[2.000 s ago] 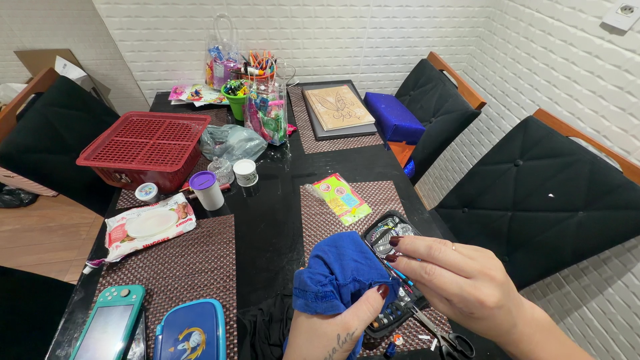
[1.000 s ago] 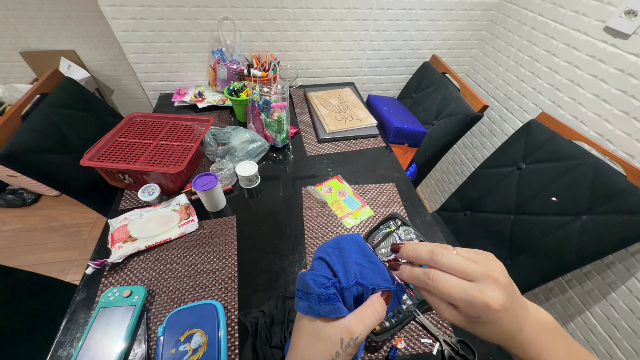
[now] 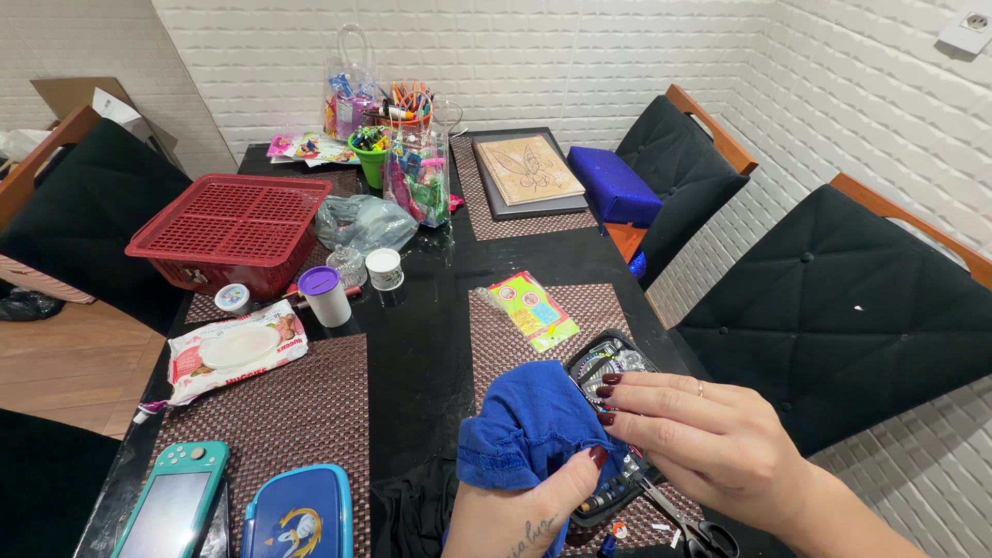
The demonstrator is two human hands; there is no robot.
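Blue fabric point(image 3: 535, 418) with a stitched seam is draped over my left hand point(image 3: 535, 504), whose thumb presses on its edge. Close to that thumb, my right hand point(image 3: 697, 434) has its fingertips bunched at the cloth's right edge; whether a needle or thread is between them cannot be made out. Partly under both hands lies a black sewing kit case point(image 3: 608, 345) with pins and small spools. Scissors with black handles point(image 3: 709, 535) rest at its lower right side. Black cloth point(image 3: 415, 504) lies left of my left wrist.
A yellow-green packet point(image 3: 539, 310) lies beyond the kit. On the left are a red plastic basket point(image 3: 229, 225), a wipes pack point(image 3: 236, 349), a white jar with purple lid point(image 3: 325, 298), a handheld game console point(image 3: 174, 496) and a blue case point(image 3: 298, 515). Black chairs point(image 3: 837, 310) flank the table.
My right hand's fingertips have come down from over the kit to the edge of the blue fabric. My left hand still holds the fabric in about the same place.
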